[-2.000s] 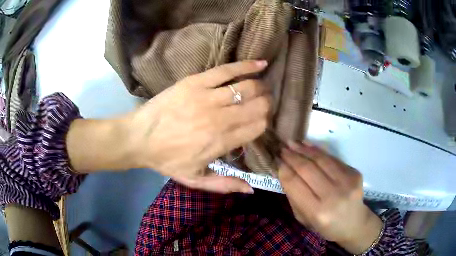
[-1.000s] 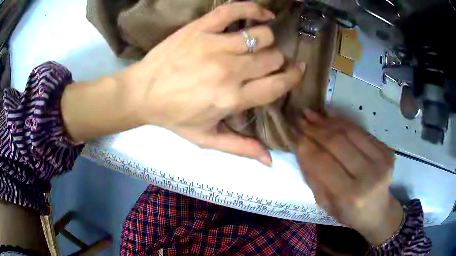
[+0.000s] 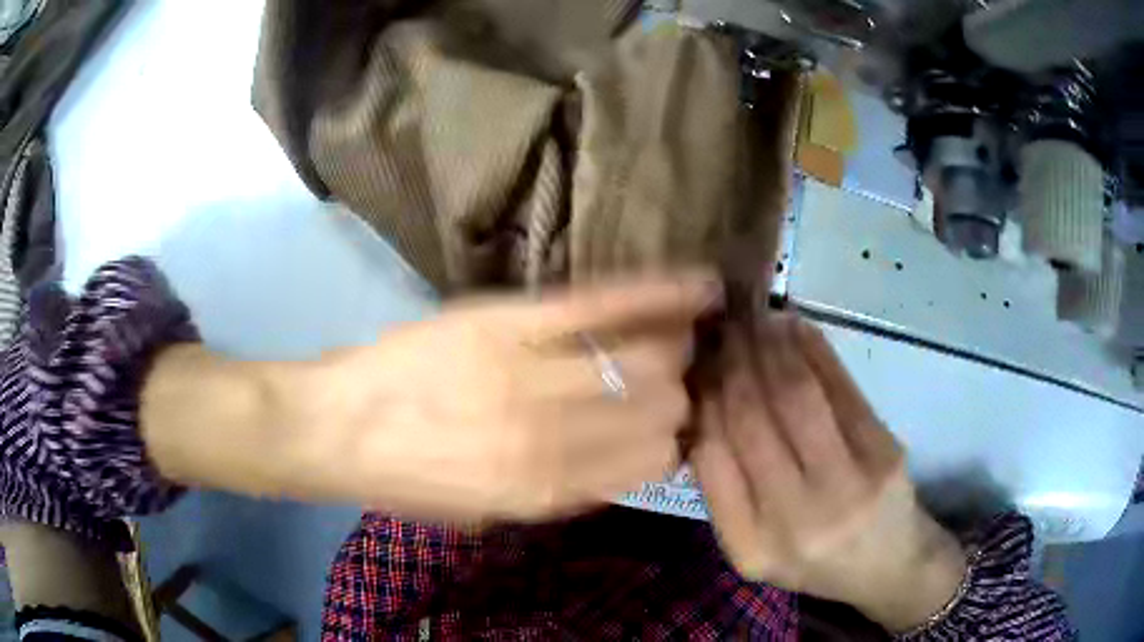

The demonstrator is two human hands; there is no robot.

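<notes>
The brown corduroy garment [image 3: 652, 163] lies bunched on the white table, its right part running up beside the presser foot area [image 3: 759, 75]. My left hand [image 3: 502, 401], blurred, lies across the near end of the cloth, a ring on one finger. My right hand [image 3: 803, 464] is at the cloth's near right end, its fingertips on the fabric close to my left fingertips. Both hands seem to hold the cloth edge between them; the exact grip is hidden by the fingers and blur.
The yellow-brown guide block [image 3: 822, 132] is right of the cloth. Dark knobs [image 3: 966, 182] and pale ribbed cylinders [image 3: 1064, 207] are at the upper right. The white table [image 3: 991, 401] has a ruler strip [image 3: 665, 499] at its front edge. Other dark cloth hangs at the far left.
Since one second ago, my left hand has moved down off the upper cloth, uncovering more of it. The machine parts and table have also shifted in view. The ruler is now mostly covered.
</notes>
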